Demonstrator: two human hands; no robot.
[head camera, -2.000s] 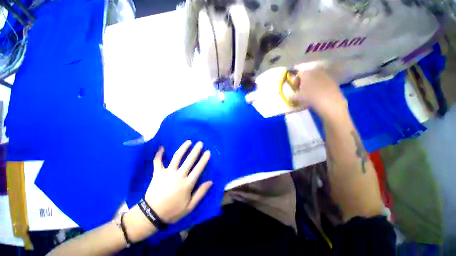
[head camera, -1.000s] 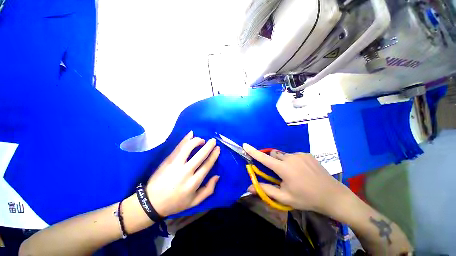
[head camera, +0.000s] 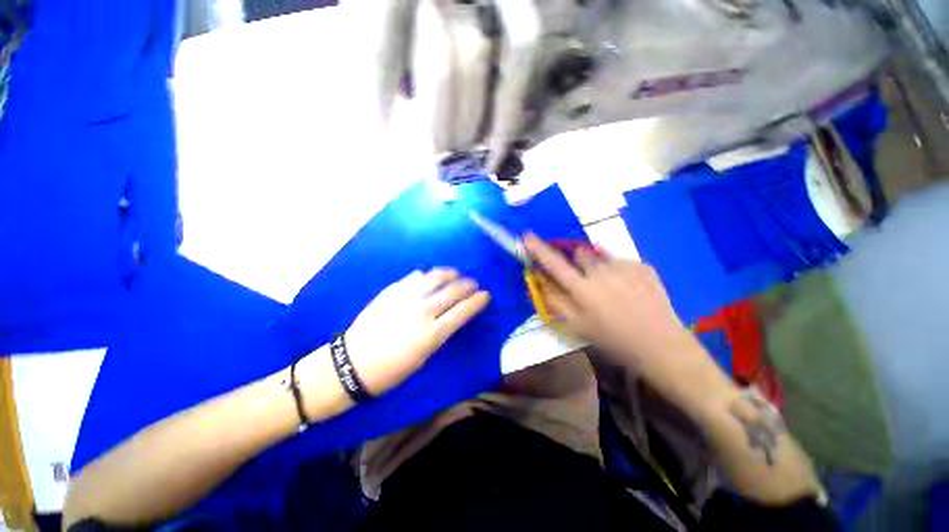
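Observation:
A royal-blue garment panel lies on the white table in front of the needle area, bright with lamp glare at its top. My left hand rests on the panel, palm down, fingers bent and close together; whether it pinches cloth cannot be told. My right hand holds the scissors, with yellow and red handle loops. Their blades point up-left over the panel, just below the presser foot area. The sewing machine head is blurred, and its needle is not distinct.
Large blue cut panels cover the left side of the table. A stack of smaller blue pieces lies right of the machine. Red cloth and olive-green cloth are at the lower right.
My right hand first reached the scissors behind the panel, then brought them over the cloth. Since then, the scissors and both hands have moved nearer the needle area, and the panel has shifted.

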